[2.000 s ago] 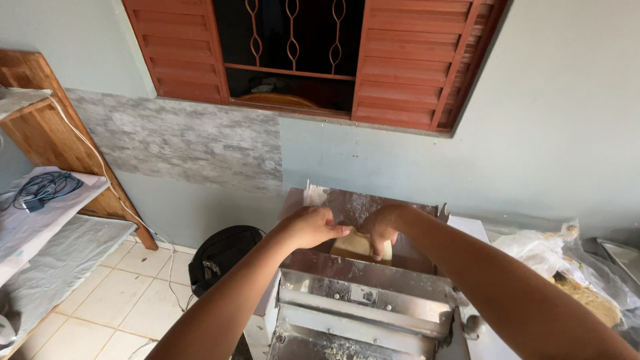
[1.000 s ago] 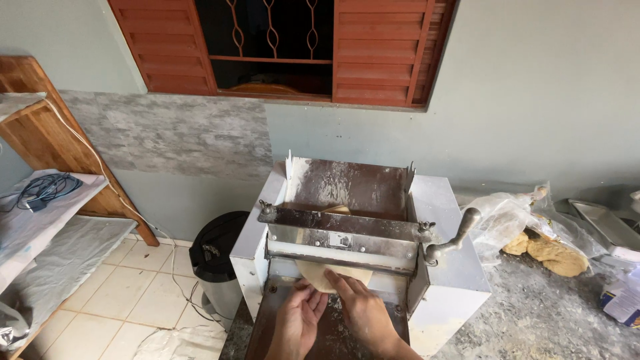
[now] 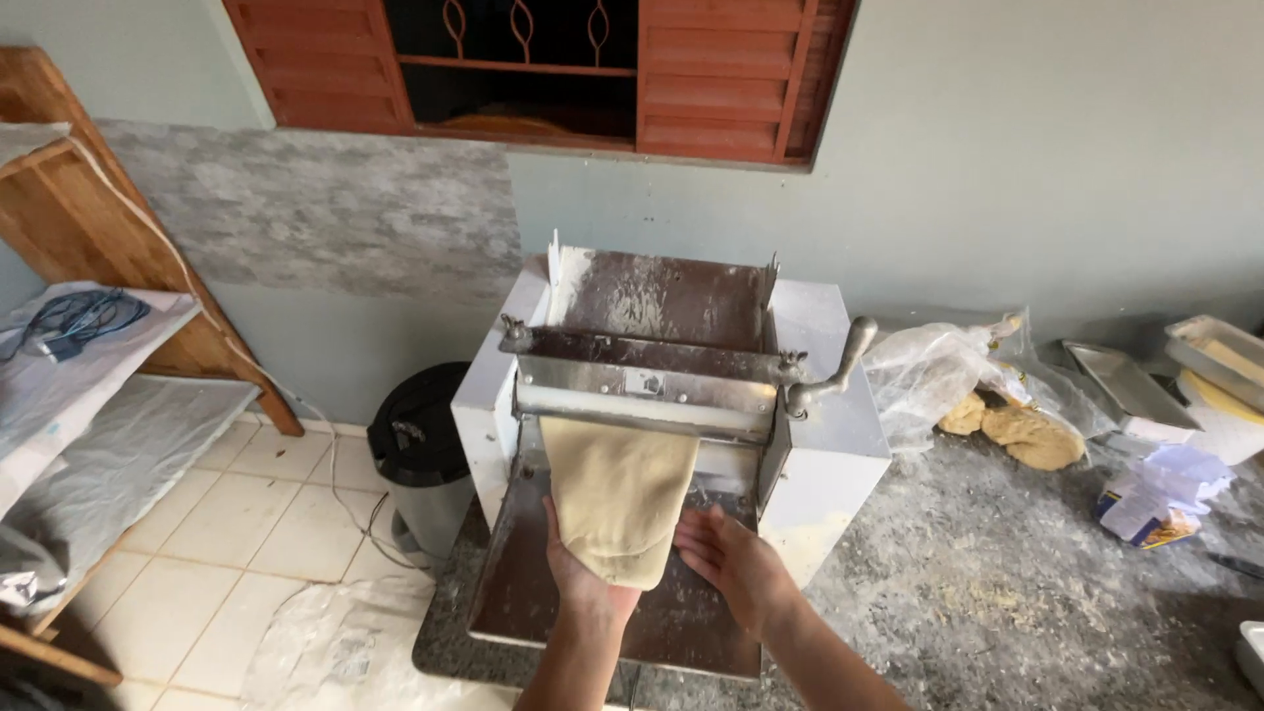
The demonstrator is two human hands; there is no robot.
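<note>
A flat sheet of dough hangs out from under the rollers of a white and steel dough sheeter and slopes down over its dark front tray. My left hand lies under the lower left part of the sheet and bears it, part of the palm hidden by the dough. Close to the sheet's right edge is my right hand, fingers apart and pointing left; whether the fingertips touch the dough is hard to tell. A metal crank handle stands at the machine's right side.
Right of the machine, the floury stone counter bears lumps of dough, a clear plastic bag, metal pans and an opened packet. A black-lidded bin stands left, near wooden shelving with a coiled cable.
Both hands were at the back tray two seconds ago, then at the front under the rollers. More dough now hangs out in front, and my right hand has moved to its right side.
</note>
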